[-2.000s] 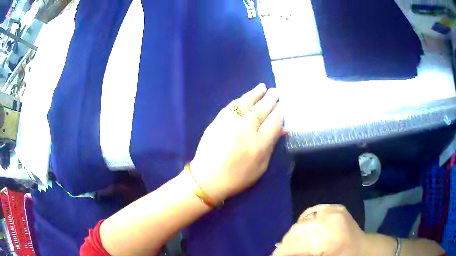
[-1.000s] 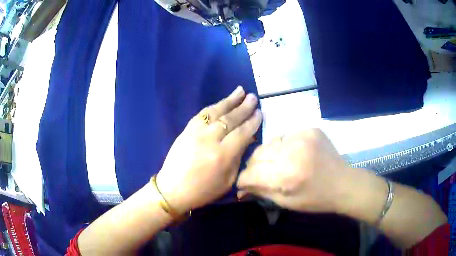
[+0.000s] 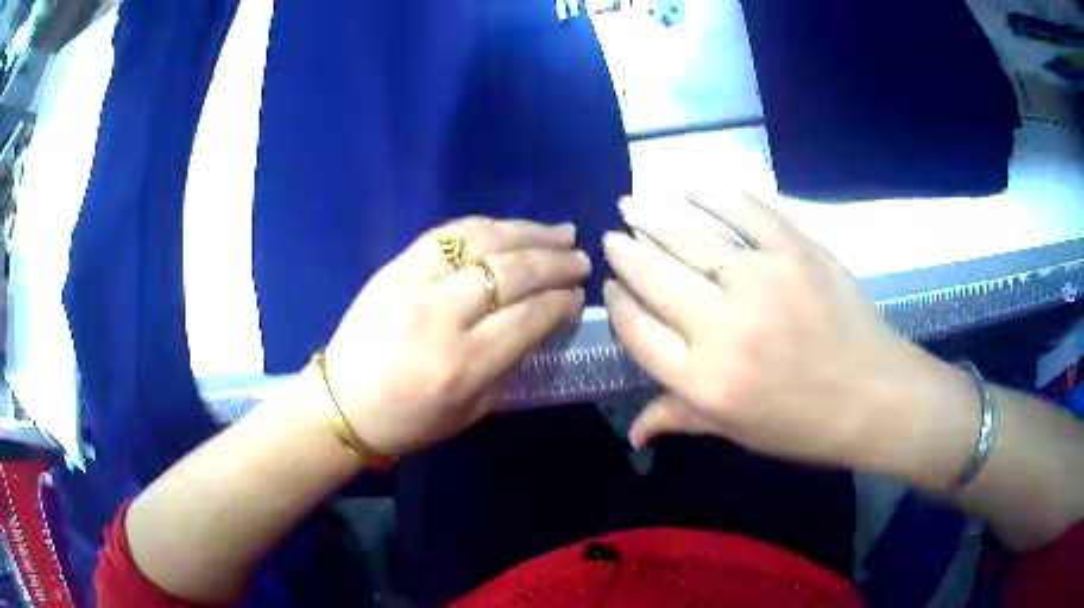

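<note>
A large dark blue cloth panel (image 3: 357,154) lies on the white table, its right edge leading up to the metal presser foot (image 3: 571,7), which is cut off at the top edge. My left hand (image 3: 476,315) lies palm down over the panel's lower right part, fingers extended rightward and thumb hidden. My right hand (image 3: 761,333) is just to its right, palm down with fingers apart. Its fingertips are at the cloth's right edge; whether they press on it cannot be told. The cloth's near edge is partly hidden by my hands.
A stack of dark blue cut pieces (image 3: 886,101) lies right of the foot. A measuring scale (image 3: 987,297) runs along the table's front edge. Another blue strip of cloth (image 3: 131,226) hangs at the left, above a red basket (image 3: 33,523). Small dark tools (image 3: 1046,26) lie at the far right.
My right hand has come up from the lap to the cloth's right edge and its fingers have spread. My left hand has shifted left. The panel's near end has moved up off the lap.
</note>
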